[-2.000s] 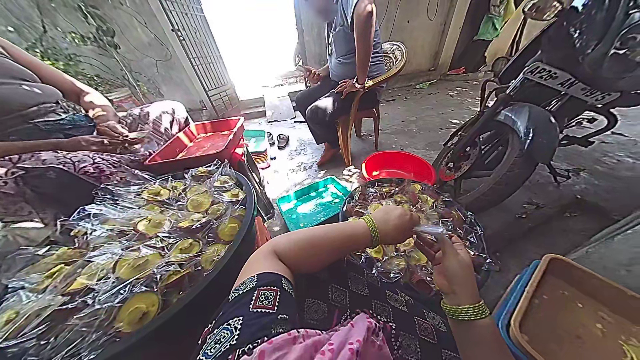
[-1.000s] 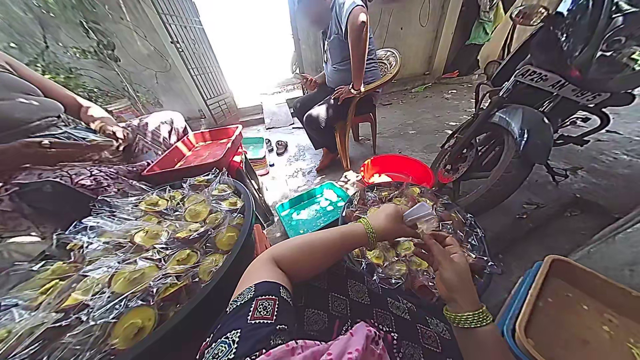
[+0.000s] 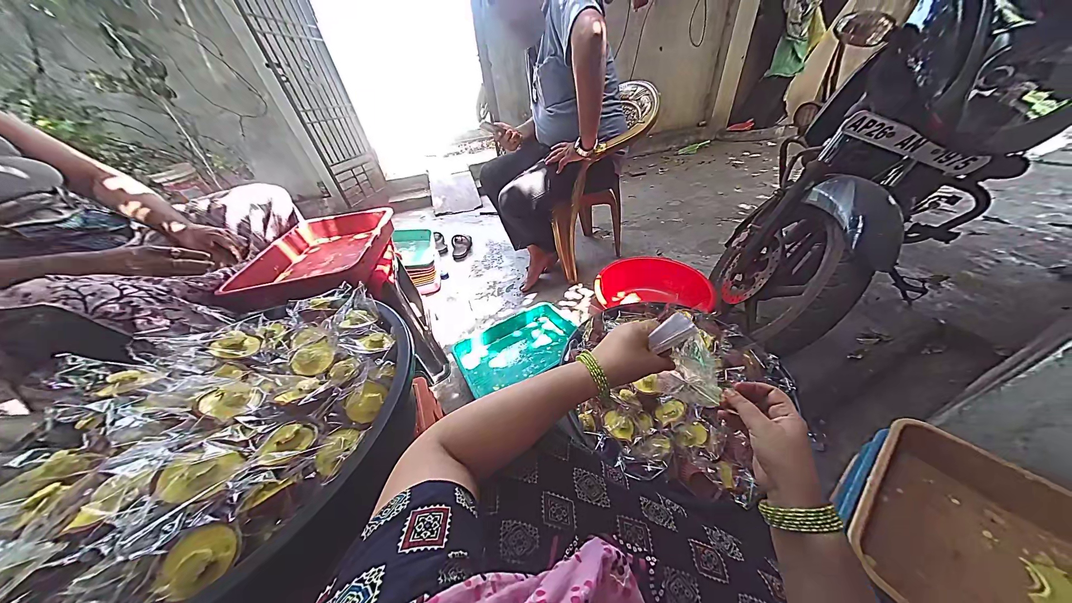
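My left hand [image 3: 638,353], with green bangles at the wrist, is closed around a whitish plastic piece [image 3: 672,332], perhaps a small stack of film. From it hangs a clear plastic wrapper [image 3: 699,373]. At the wrapper's lower right edge, my right hand [image 3: 764,419] pinches with thumb and fingers. Both hands are over a round tub full of wrapped items with yellow round tops [image 3: 668,411]. To the left, a large black tub [image 3: 405,368] is heaped with similar items in clear wrappers [image 3: 228,400]. What lies inside the held wrapper cannot be made out.
A green tray [image 3: 515,347] and red basin [image 3: 653,283] stand beyond my arms. A red tray [image 3: 322,251] is by a seated person at left. Another person sits on a chair [image 3: 638,113]. A motorcycle [image 3: 837,226] stands right, brown tray [image 3: 955,502] below it.
My right hand has moved a little down and away from my left, with the clear wrapper now showing between them. The left person's hands have moved closer to the red tray.
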